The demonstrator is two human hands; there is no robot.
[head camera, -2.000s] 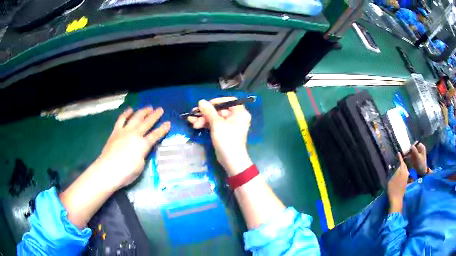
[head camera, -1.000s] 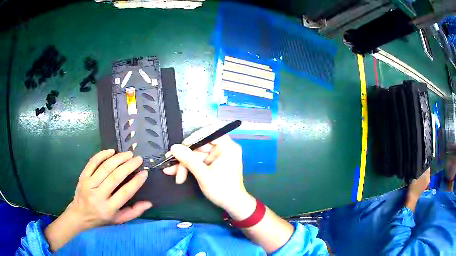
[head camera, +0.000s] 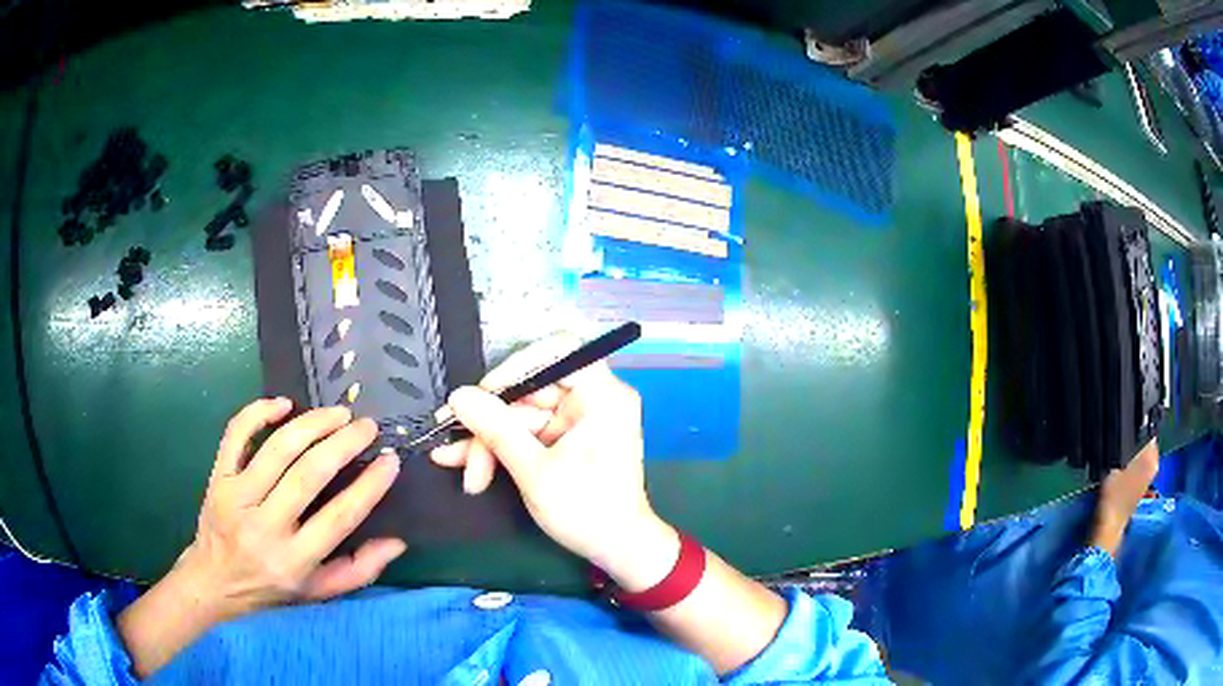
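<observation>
A dark grey phone housing (head camera: 369, 302) lies lengthwise on a black foam pad (head camera: 463, 282). It has oval dark marks and an orange-gold flex cable patch (head camera: 342, 272). My left hand (head camera: 288, 503) rests palm down over the housing's near left end, fingertips on it. My right hand (head camera: 557, 462), with a red wrist band (head camera: 667, 572), holds black tweezers (head camera: 550, 379) like a pen. Their metal tip touches or nearly touches the housing's near end beside my left fingertips. Whether the tip grips a piece cannot be told.
Piles of small black pieces (head camera: 118, 188) lie at left. Pale strips (head camera: 660, 201) and a dark-gridded sticker sheet (head camera: 818, 141) lie on blue film (head camera: 697, 422). Yellow tape (head camera: 976, 335) runs beside a black foam stack (head camera: 1073, 342). Another worker's hand (head camera: 1124, 489) is at the stack.
From two seconds ago, both hands have moved from the blue film to the housing, and the camera view has shifted. Over the last second the hands have hardly moved.
</observation>
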